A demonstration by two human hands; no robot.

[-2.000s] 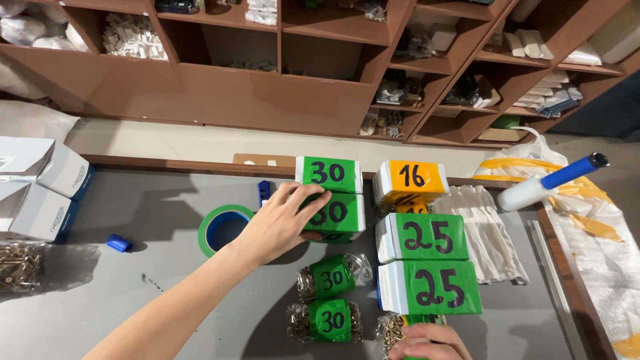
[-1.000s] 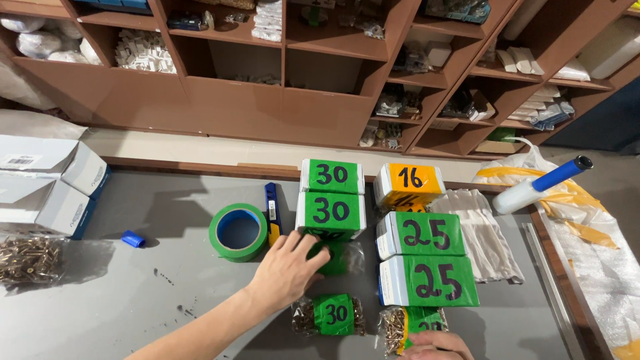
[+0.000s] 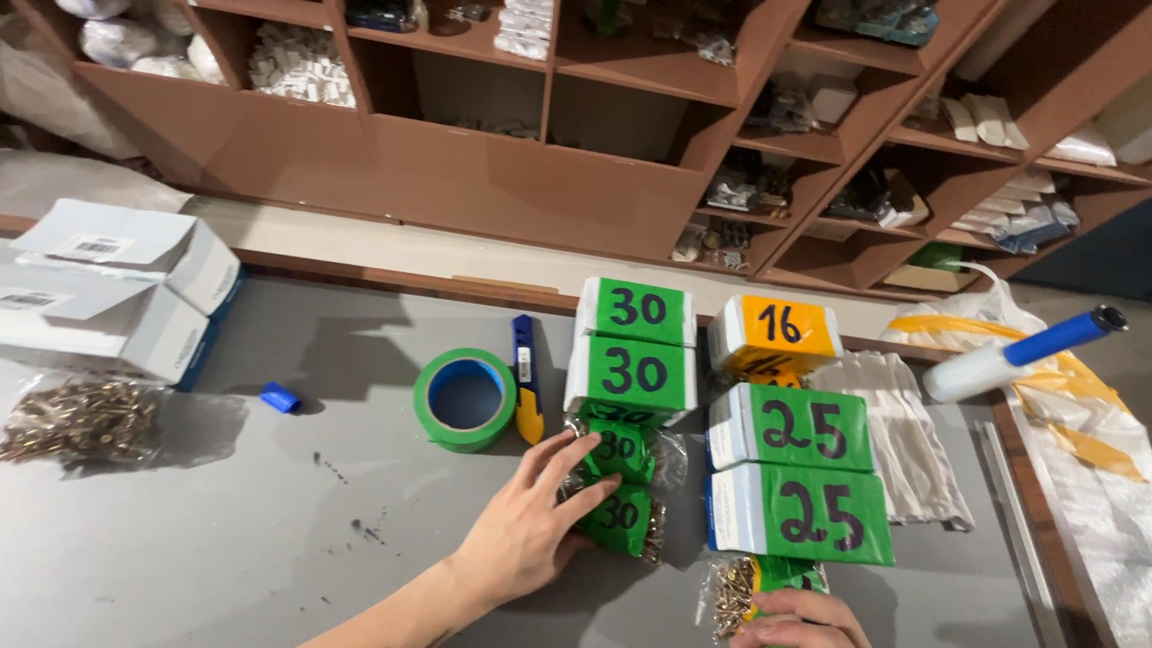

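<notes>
My left hand [image 3: 531, 513] rests its fingers on two small bags of screws with green labels marked 30, the upper bag [image 3: 621, 450] touching the lower bag [image 3: 621, 522]. Just above them stand two boxes with green 30 labels [image 3: 630, 364]. At the bottom edge, my right hand [image 3: 801, 621], partly cut off, has its fingers on a bag of screws [image 3: 736, 589] with green and yellow labels. That bag lies below two boxes with green 25 labels [image 3: 823, 513]. Behind these is a box with an orange 16 label [image 3: 781, 322].
Left of the boxes lie a roll of green tape [image 3: 464, 400], a utility knife [image 3: 526, 378] and a blue cap [image 3: 280, 397]. White cartons [image 3: 117, 333] and a bag of screws [image 3: 81, 418] are at the far left. A cloth [image 3: 909, 441] and a blue-handled roller [image 3: 1017, 355] are at right.
My left hand has moved down from the 30 boxes to the small bags. The upper bag now lies against those boxes, and the lower one is closer to it than before. My right hand stays by its bag.
</notes>
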